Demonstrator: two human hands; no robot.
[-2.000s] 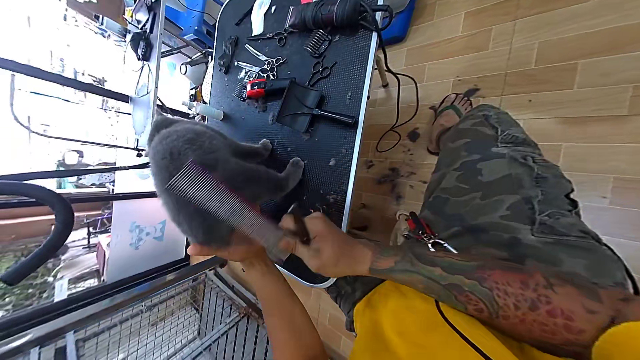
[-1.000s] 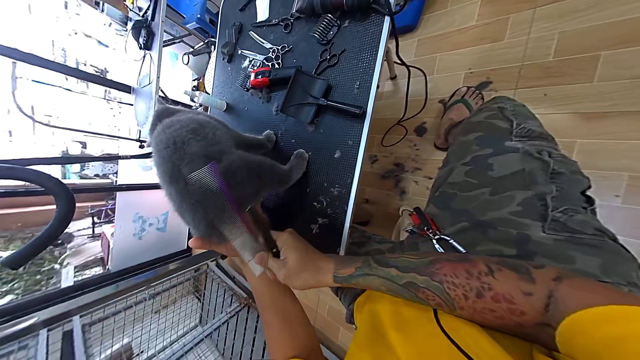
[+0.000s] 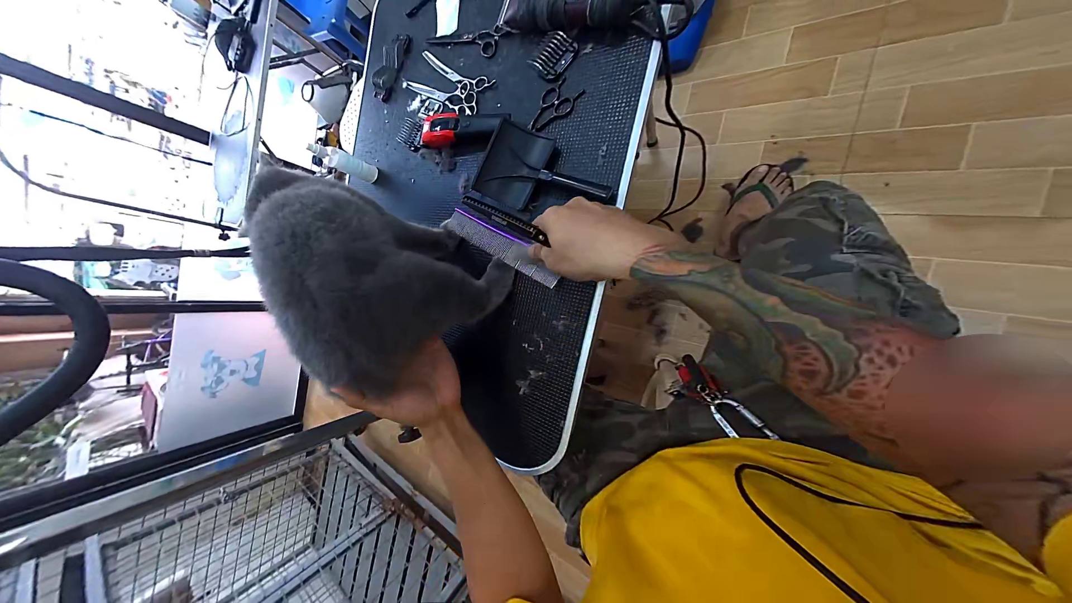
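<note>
A gray, plush-coated cat [image 3: 335,276] is on the black grooming table [image 3: 544,352], facing away, its head at the upper left. My left hand [image 3: 419,389] cups its rear from below. My right hand [image 3: 586,239] grips a metal grooming comb [image 3: 498,239] with a purple and black spine, low over the table by the cat's paws. Just above the comb lies a black slicker brush or small scoop [image 3: 515,163] with a handle. Close by are a red and black clipper [image 3: 444,131], silver scissors [image 3: 456,84], black scissors [image 3: 557,105] and a clear spray bottle [image 3: 347,161].
Loose fur tufts [image 3: 532,360] dot the tabletop. A wire cage [image 3: 251,519] stands at the lower left, beside a glass window. A black cable [image 3: 670,134] hangs off the table's far right edge. Red-handled clippers [image 3: 699,381] hang near my camouflage shorts.
My right hand has moved the comb from the cat's hindquarters up and right, over the table near its paws. My left hand still supports the cat's rear.
</note>
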